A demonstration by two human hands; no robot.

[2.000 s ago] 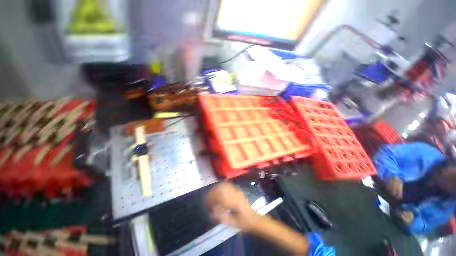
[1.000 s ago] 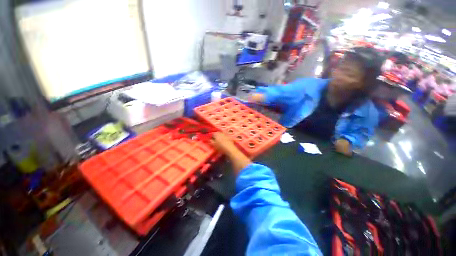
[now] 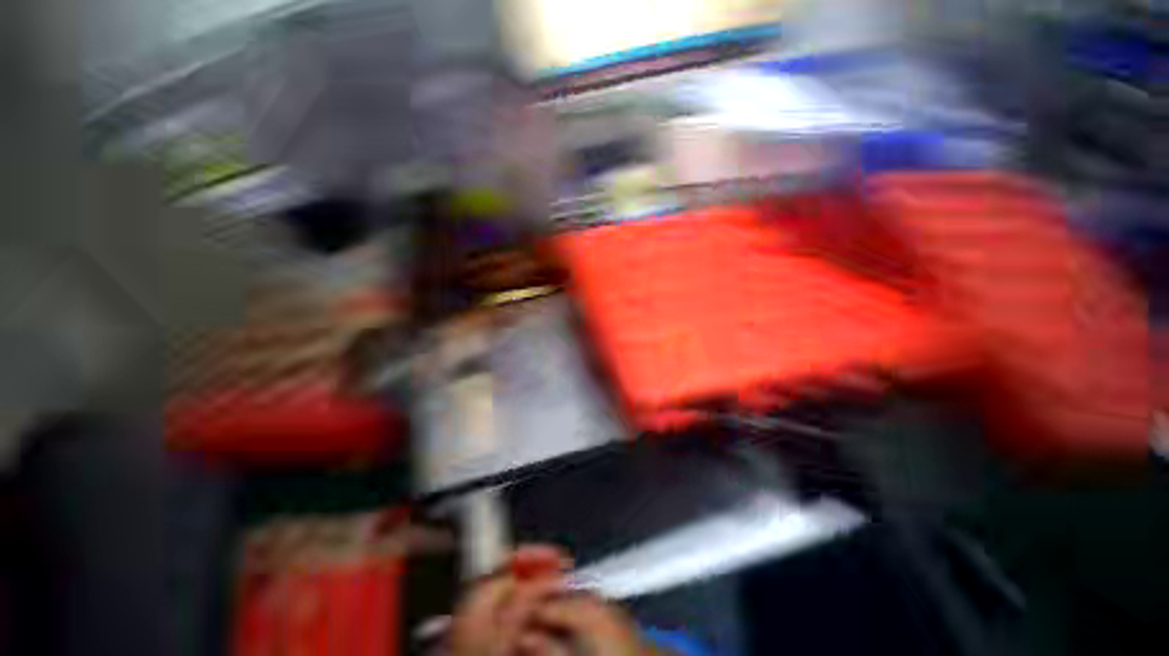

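The view is badly blurred. My left hand (image 3: 480, 623) and my right hand (image 3: 587, 623) are close together at the bottom centre, partly cut off by the edge. Their fingers meet around a small red thing (image 3: 540, 561); its form is too blurred to name surely. A wristwatch with a cream strap (image 3: 476, 413) lies lengthwise on the silver-grey plate (image 3: 551, 408), beyond my hands. Its case cannot be made out.
A large red-orange tray (image 3: 756, 314) stands right of the plate, with another red tray (image 3: 1032, 308) beyond it. A stack of full trays (image 3: 289, 426) is at left, with a red tray (image 3: 321, 596) nearer. The monitor (image 3: 628, 32) is behind.
The view has swung back left. My right hand has come back from the red trays to the bottom centre, beside my left hand. The other person is out of view.
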